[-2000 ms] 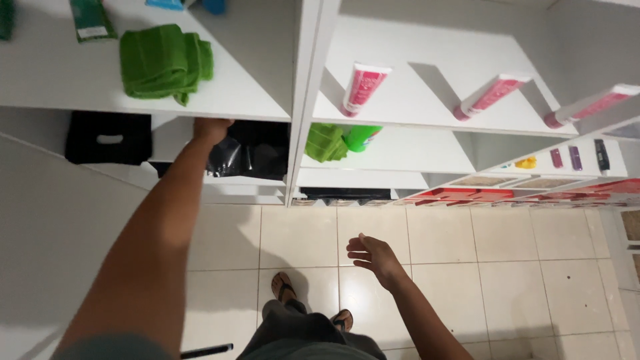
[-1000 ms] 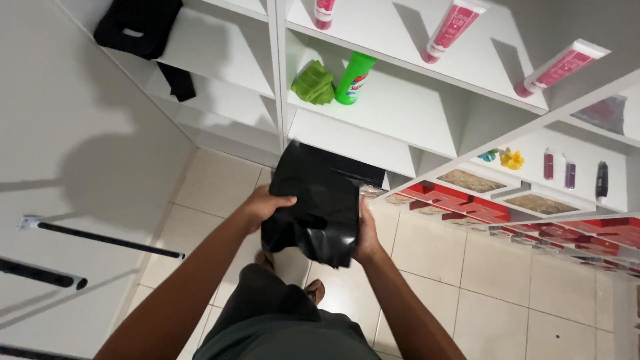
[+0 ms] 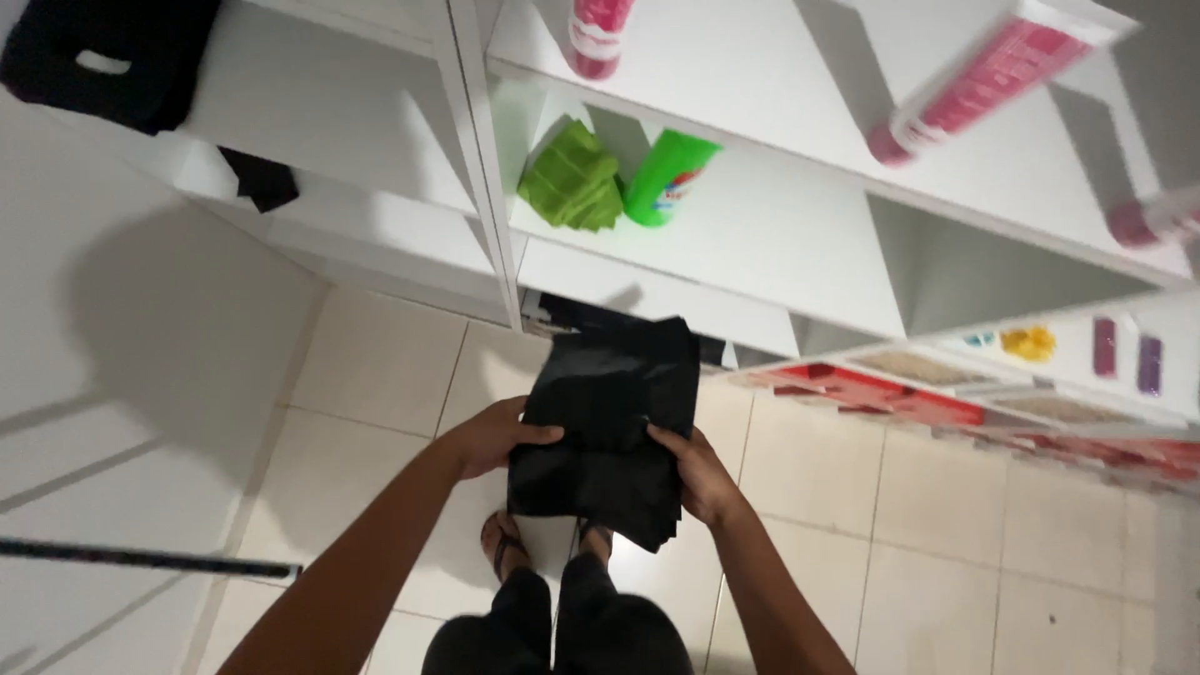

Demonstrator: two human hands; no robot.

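Note:
A stack of black plastic bags (image 3: 605,412) is held between my two hands, above my feet and in front of the lower shelves. My left hand (image 3: 502,436) grips its left edge, thumb on top. On the right edge, my right hand (image 3: 694,469) has its thumb on the top face and its fingers underneath, mostly hidden. The stack's corners fan out slightly at the lower right.
White shelves (image 3: 712,262) run across the front, holding a folded green cloth (image 3: 574,178), a green bottle (image 3: 671,178) and pink tubes (image 3: 994,84). More black bags (image 3: 112,61) lie at upper left. A dark rail (image 3: 150,557) juts from the left; red items (image 3: 881,394) line the lower right.
Two seconds ago my left hand reached into the left shelf at black plastic and my right hand was empty. Both hands now hold the black stack, which lies flatter than one second ago.

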